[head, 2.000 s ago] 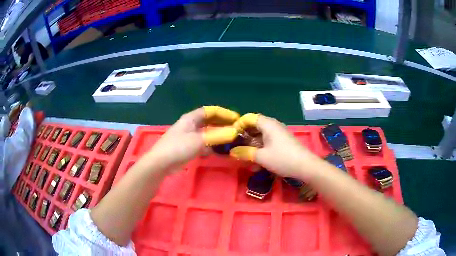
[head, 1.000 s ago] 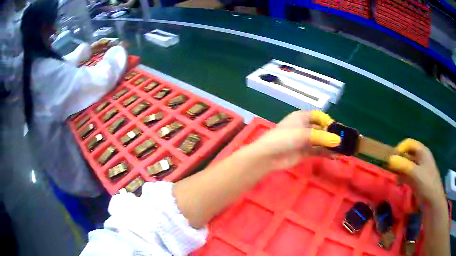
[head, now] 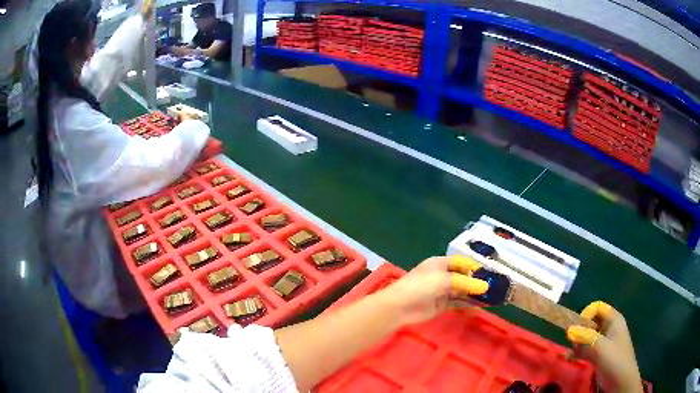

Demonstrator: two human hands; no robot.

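A smartwatch point(head: 491, 285) with a dark face and a gold-bronze band point(head: 546, 308) is stretched between my hands above the red watch tray point(head: 453, 349). My left hand point(head: 437, 288), in yellow finger cots, grips the watch head end. My right hand point(head: 602, 338), also in yellow cots, grips the far end of the band. Dark watch heads point(head: 529, 387) show at the bottom edge, cut off. Behind my hands, a white box point(head: 516, 265) holding a watch with its band flat stands against another white box point(head: 529, 240) on the green belt.
A full red tray point(head: 361, 270) of folded gold-brown bands lies to the left. Beside it, a person in a white smock point(head: 115, 165) reaches over another tray. A white box point(head: 287, 133) lies farther along the belt. Blue racks point(head: 434, 61) hold stacked red trays; another person point(head: 209, 37) sits far back.
The view has swung left and then up. The watch, earlier bunched in both hands, is now stretched out between them. The neighbouring person has raised an arm.
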